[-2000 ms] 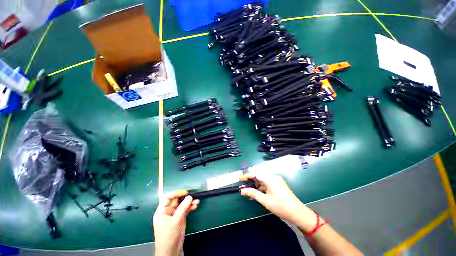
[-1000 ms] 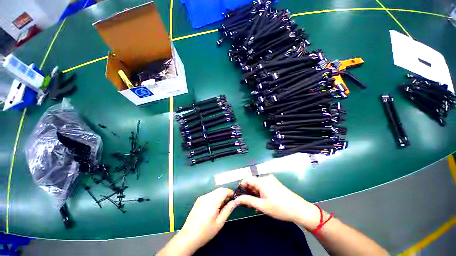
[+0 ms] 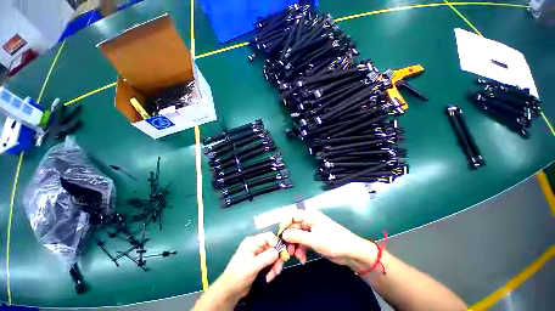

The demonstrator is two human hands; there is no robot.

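My left hand [image 3: 252,261] and my right hand [image 3: 316,237] meet at the table's front edge. Between their fingertips they hold the end of a wire harness [image 3: 280,244], with small pale and dark parts showing. The rest of the harness is hidden by my hands. Small yellow-tan patches show at the fingertips. A white measuring strip [image 3: 335,199] with a dark band lies just beyond my hands. A row of black harnesses [image 3: 249,164] lies behind it at centre left, with a thin black strap across it.
A large harness heap [image 3: 353,121] lies at centre right, by an orange-handled tool [image 3: 401,85]. Cable ties [image 3: 146,206], a plastic bag [image 3: 67,200] and an open carton [image 3: 182,118] stand left. A blue crate [image 3: 231,18] is behind. A white sheet [image 3: 493,61] and small harness pile [image 3: 505,106] lie right.
Two seconds ago the harness was stretched between my separated hands. My left hand has moved right to meet my right hand, and now only the harness end shows between the fingers.
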